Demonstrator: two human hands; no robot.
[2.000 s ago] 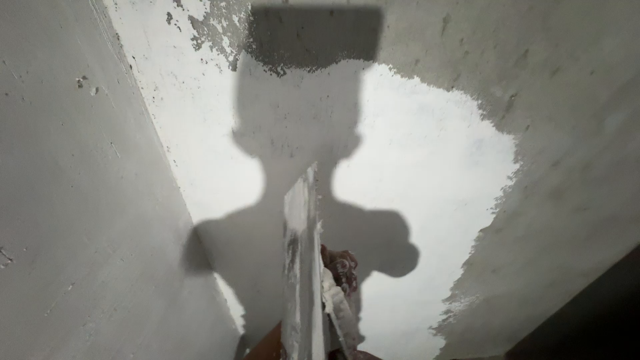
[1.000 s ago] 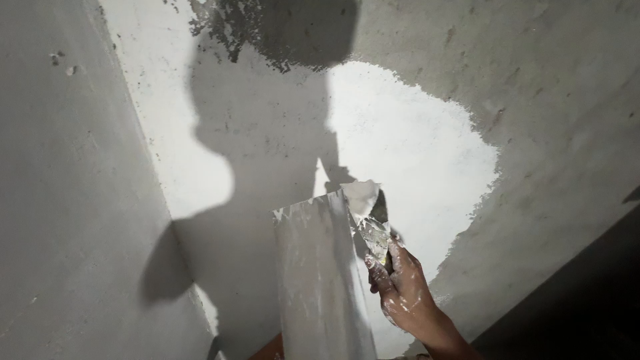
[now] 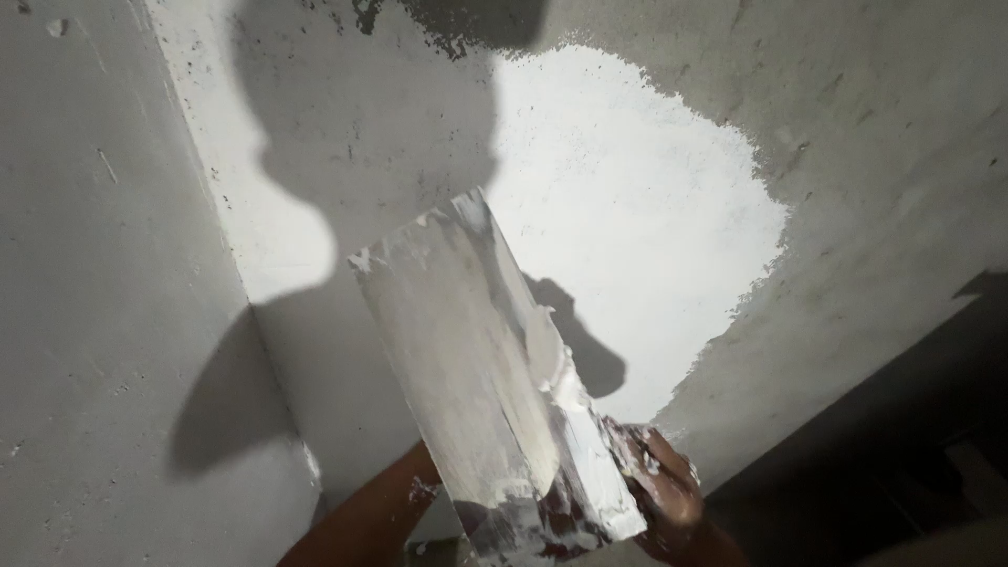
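A wide steel plastering blade (image 3: 465,354), smeared with putty, stands tilted in the lower middle. My left forearm (image 3: 378,504) reaches behind it; the fingers of my left hand, on its rear side, are hidden. Close against the blade's lower right edge is my putty-smeared right hand (image 3: 661,480), its fingers curled around a putty knife that is mostly hidden. Thick white putty (image 3: 575,394) lies along that same edge. Behind them, a white coated patch (image 3: 630,197) with a ragged border covers part of the grey wall (image 3: 882,157).
At left, another grey wall surface (image 3: 102,276) meets the coated one along a slanting corner line. My shadow falls across both surfaces. A dark area (image 3: 882,457) fills the lower right, its contents hard to make out.
The plastering blade has turned from nearly edge-on to broad face showing, and now leans left. My right hand, clear of the blade's edge a second ago, is now close against it.
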